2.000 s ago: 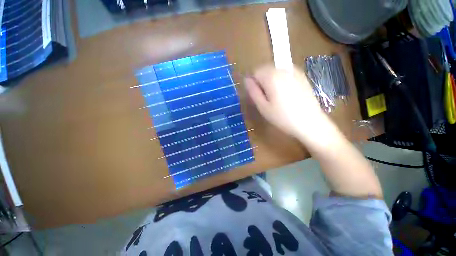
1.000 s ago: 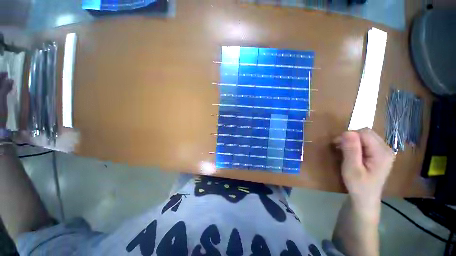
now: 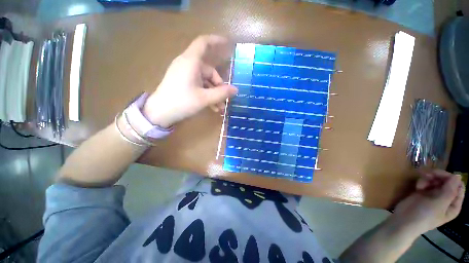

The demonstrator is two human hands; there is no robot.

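A blue solar panel (image 3: 275, 110) lies on the brown tabletop, with pale lines across it and wire ends sticking out at its right edge. A thin silver ribbon (image 3: 222, 136) runs along its left edge. My left hand (image 3: 182, 85) is over the upper left edge, thumb tip at the panel and ribbon, index finger raised apart. Whether it grips the ribbon is unclear. My right hand (image 3: 432, 203) is at the lower right by the table's edge, fingers curled together and blurred. I cannot see whether it holds anything.
White strips (image 3: 393, 90) and a short silver ribbon bundle (image 3: 428, 133) lie to the right. A white strip (image 3: 77, 72), long ribbon pieces (image 3: 50, 82) and a white strip stack (image 3: 15, 82) are at left. A grey container (image 3: 457, 56) stands at the right edge.
My left hand has come from the far left to the panel's left edge, where a silver ribbon now shows. My right hand has moved right, away from the white strips.
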